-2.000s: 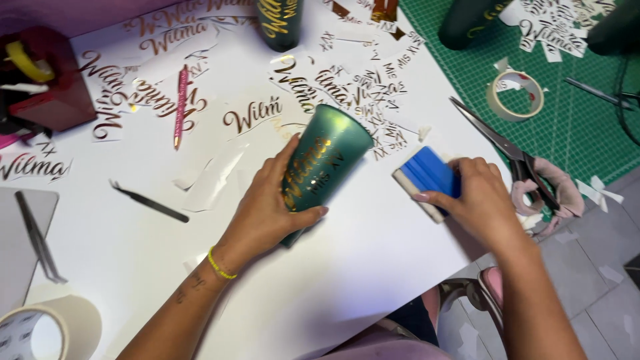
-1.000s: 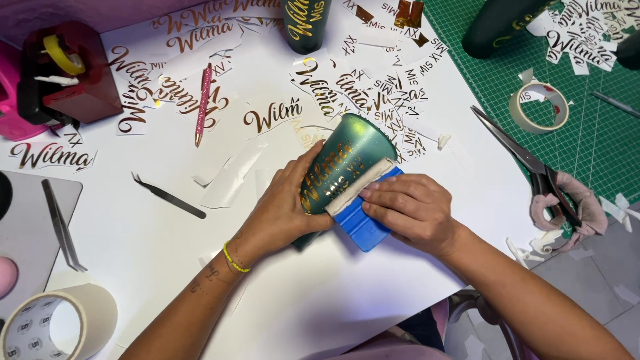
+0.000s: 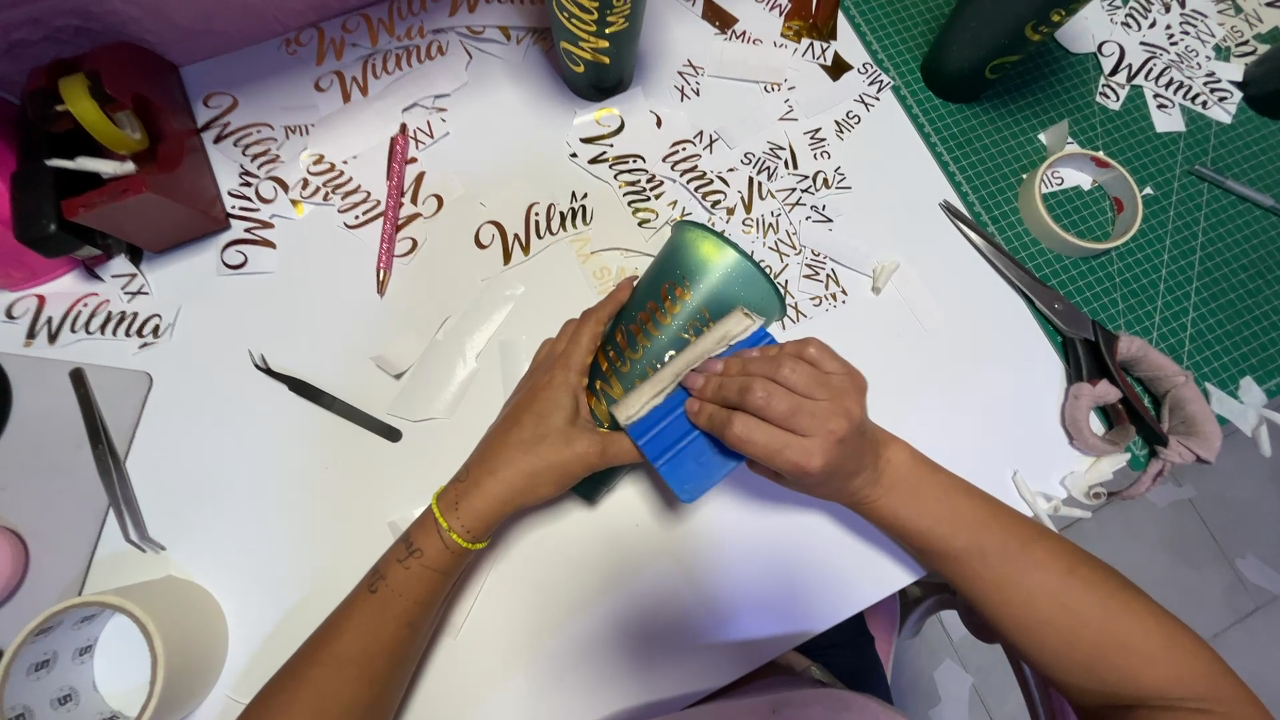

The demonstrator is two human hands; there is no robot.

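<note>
A dark green tapered cup (image 3: 715, 270) with gold lettering lies tilted above the white table, its wide end toward the upper right. Around its lower part is my left hand (image 3: 560, 410), fingers behind and thumb along the near side. My right hand (image 3: 790, 415) grips a blue plastic squeegee (image 3: 680, 450) whose pale, cloth-like edge rests against the cup's side, over part of the lettering. The cup's underside and narrow end are partly hidden by my left hand and the squeegee.
Gold lettering cutouts (image 3: 535, 230) lie behind the cup, near another green cup (image 3: 595, 50). At left are tweezers (image 3: 325, 400), a pink pen (image 3: 393, 210), a tape dispenser (image 3: 150, 170) and a wide tape roll (image 3: 160, 640). Scissors (image 3: 1060, 310) and a tape roll (image 3: 1080, 200) lie right, by a green cutting mat (image 3: 1190, 300).
Two seconds ago the squeegee was apart from the cup, to its right; my right hand has brought it leftward against the cup. My left hand keeps its hold.
</note>
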